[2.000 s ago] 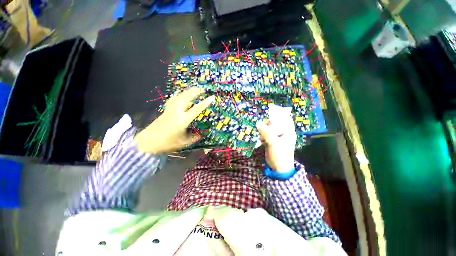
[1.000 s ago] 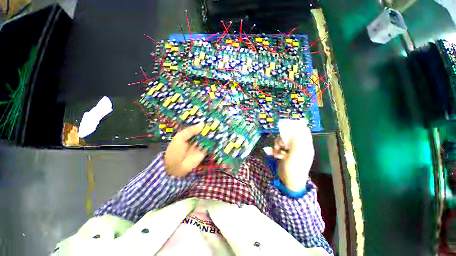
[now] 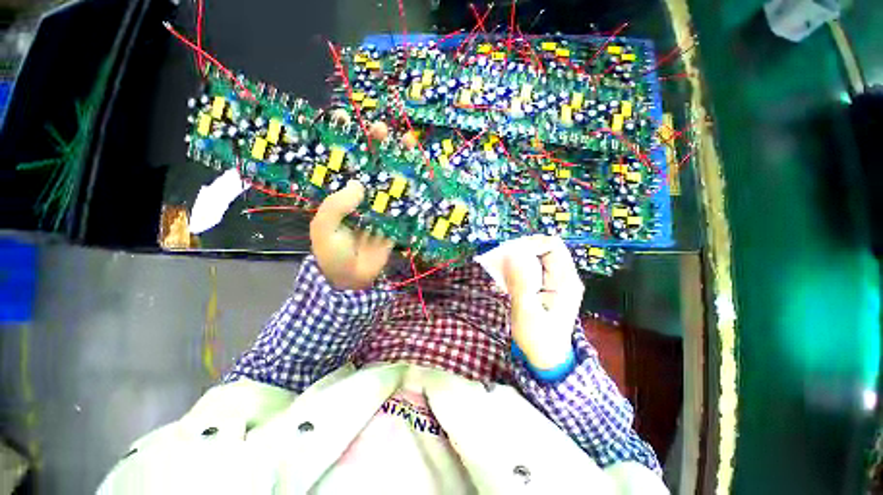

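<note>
My left hand (image 3: pixel 350 237) grips a long green circuit board panel (image 3: pixel 324 164) by its middle, thumb on the near edge and fingertips at the far edge. The panel is tilted, with yellow blocks, small round cans and red lead wires sticking out. My right hand (image 3: pixel 544 300) pinches a white wipe (image 3: pixel 503 261) close to the panel's right end; I cannot tell if it touches. Behind, more board panels (image 3: pixel 523 106) lie on a blue foam sheet (image 3: pixel 661 208). The held panel hides part of them.
A second white wipe (image 3: pixel 215 201) lies at the bench's near left corner. A black plastic bin (image 3: pixel 121 126) with thin green strips (image 3: pixel 70 166) stands at the left. A green conveyor belt (image 3: pixel 784 242) runs along the right, with a whitish container (image 3: pixel 802 17) on it.
My left hand has lifted the panel off the stack and moved it left and up. My right hand has stayed near the bench's front edge with the wipe, moving slightly left.
</note>
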